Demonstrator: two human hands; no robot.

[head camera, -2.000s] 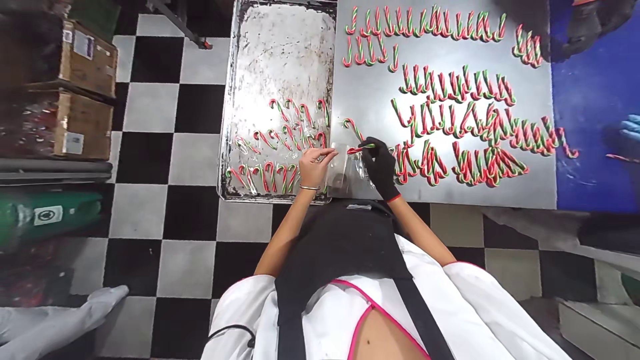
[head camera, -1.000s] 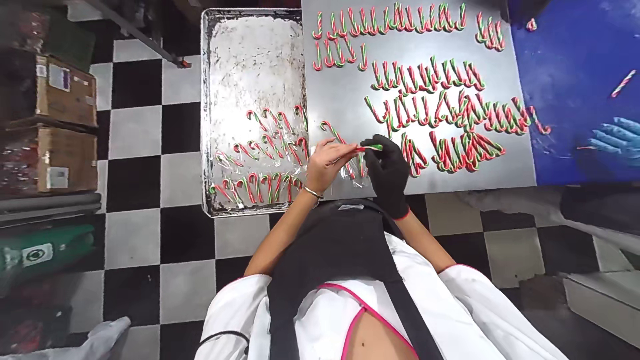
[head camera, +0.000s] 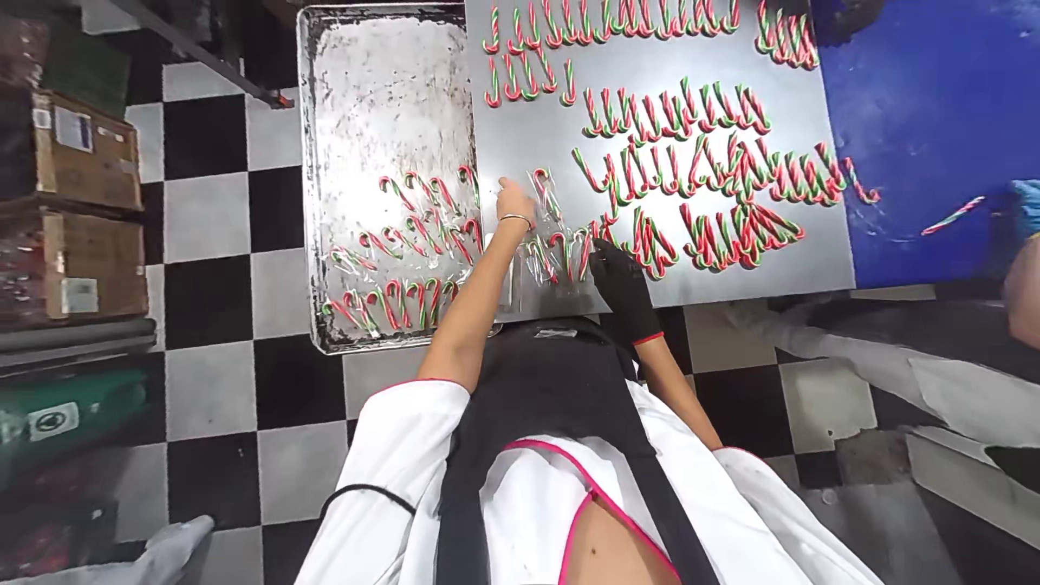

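My bare left hand [head camera: 513,201] is over the metal work surface, just right of the baking tray's edge; whether its fingertips hold anything cannot be told. Beside it lies a candy cane in a clear wrapper [head camera: 548,193]. In its black glove, my right hand [head camera: 611,264] touches the near candy canes, its grip unclear. Several wrapped canes [head camera: 556,256] lie between the hands. Rows of red, green and white candy canes [head camera: 666,114] spread across the metal surface [head camera: 540,138]. More wrapped canes [head camera: 398,302] rest in the lower part of the worn baking tray [head camera: 307,179].
A blue surface [head camera: 926,97] adjoins on the right, with a single candy cane [head camera: 952,216] on it. Another person's arm [head camera: 1024,288] and blue-gloved hand show at the right edge. Cardboard boxes [head camera: 101,264] stand at the left, by a metal leg [head camera: 203,65] and a green container [head camera: 73,414].
My hands, together around a candy cane before, have moved apart. My left hand is now farther forward over the metal surface, and my right is beside the near canes.
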